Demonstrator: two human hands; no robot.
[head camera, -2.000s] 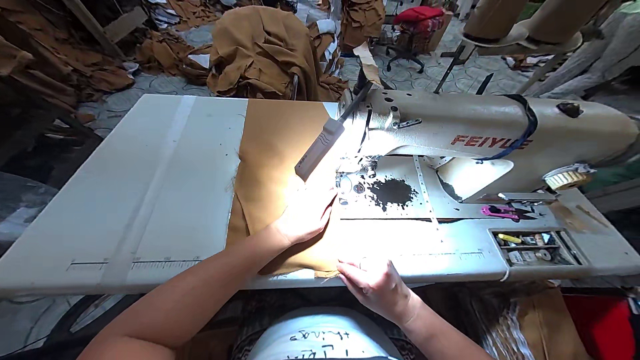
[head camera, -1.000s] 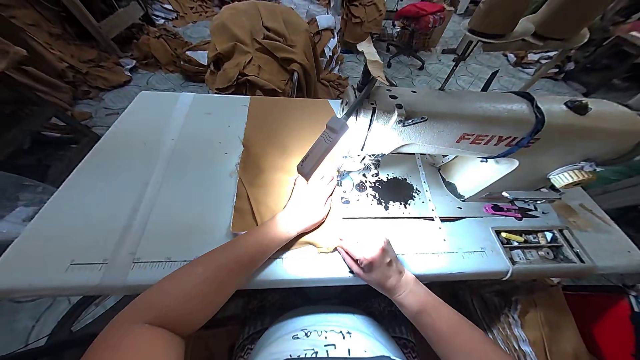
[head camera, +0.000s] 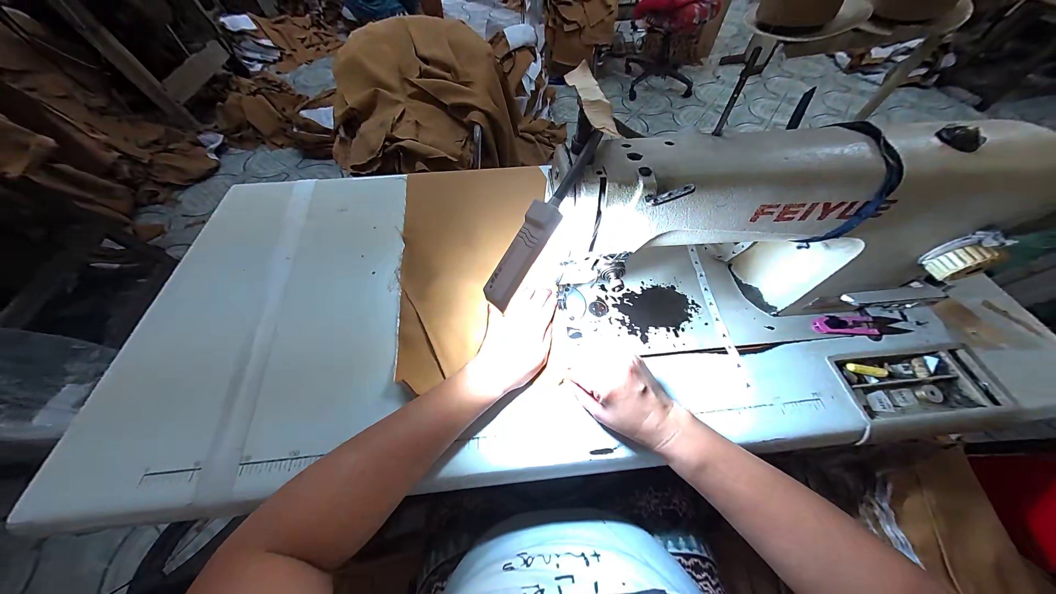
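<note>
A tan fabric panel (head camera: 462, 247) lies on the white sewing table, its right edge beside the needle area of a Feiyue industrial sewing machine (head camera: 742, 190). My left hand (head camera: 516, 342) rests on the panel, just below a grey lamp (head camera: 524, 252) on a bendable neck; glare hides some of its fingers. Close to the panel's near right corner, my right hand (head camera: 623, 396) has its fingers curled together. Whether cloth is pinched between them cannot be told through the glare. The presser foot (head camera: 610, 272) is up and to the right of my left hand.
Pink thread snips (head camera: 858, 325) lie on the machine bed beneath the arm. A sunken tray (head camera: 916, 384) with bobbins and small items is at the right. Thread cones (head camera: 813, 12) stand at the back right. Behind the table, brown fabric (head camera: 412, 91) is heaped over a chair.
The fabric panel and both hands have moved away from the near table edge, toward the needle area. Fabric that reached near the front edge now ends further back.
</note>
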